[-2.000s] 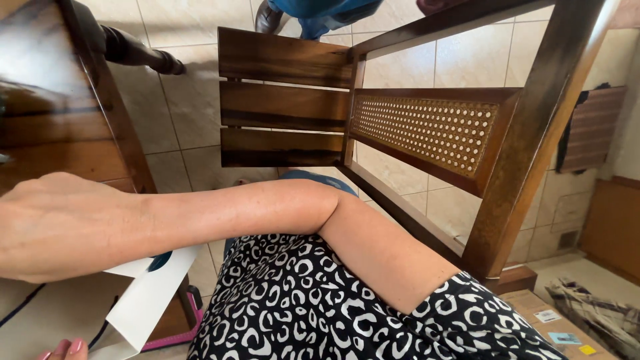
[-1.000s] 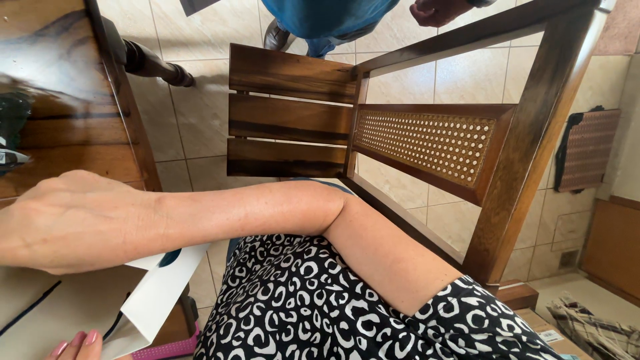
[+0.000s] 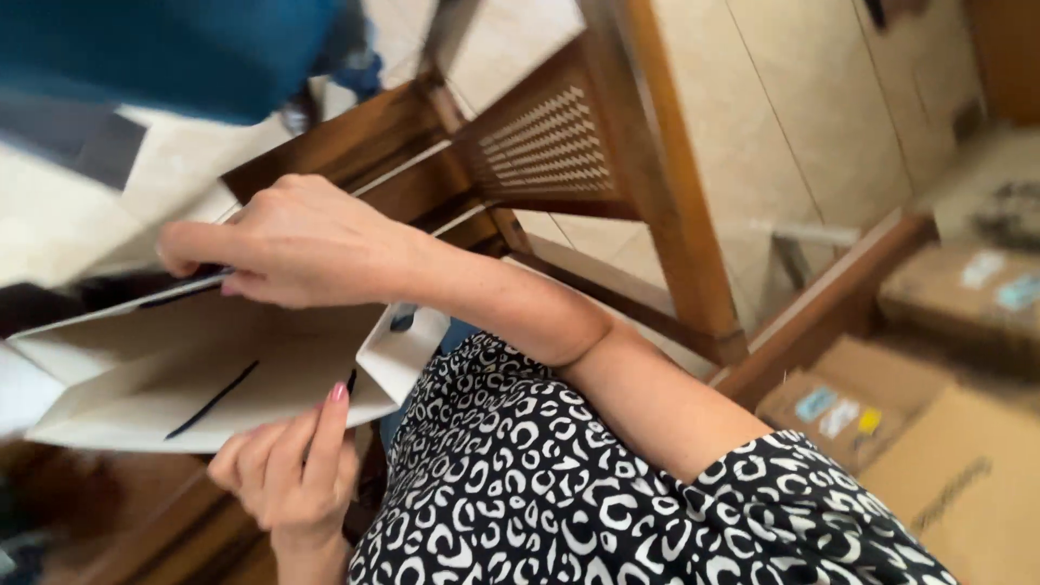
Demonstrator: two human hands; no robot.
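Note:
A white paper bag [image 3: 106, 431] with dark cord handles lies tilted at the left, its mouth facing me and its pale inside showing. My right hand [image 3: 301, 244] reaches across and grips the far rim near a dark handle; its fingertips are partly hidden. At the near rim is my left hand [image 3: 296, 471], its fingers bent over the edge beside the other handle and the thumb mostly out of sight. One dark cord [image 3: 213, 400] crosses the inside of the near wall. The bag's right side panel [image 3: 406, 345] folds outward beside my patterned top.
A wooden chair [image 3: 682, 195] with a cane back panel stands beyond my right forearm. Blue clothing of another person [image 3: 171, 49] fills the upper left. Cardboard boxes [image 3: 975, 487] lie at the lower right. A blurred wooden surface [image 3: 154, 520] is below the bag.
More of the bag and its inside has come into view, along with more of my left hand. My right hand now grips the far rim. The view has swung strongly.

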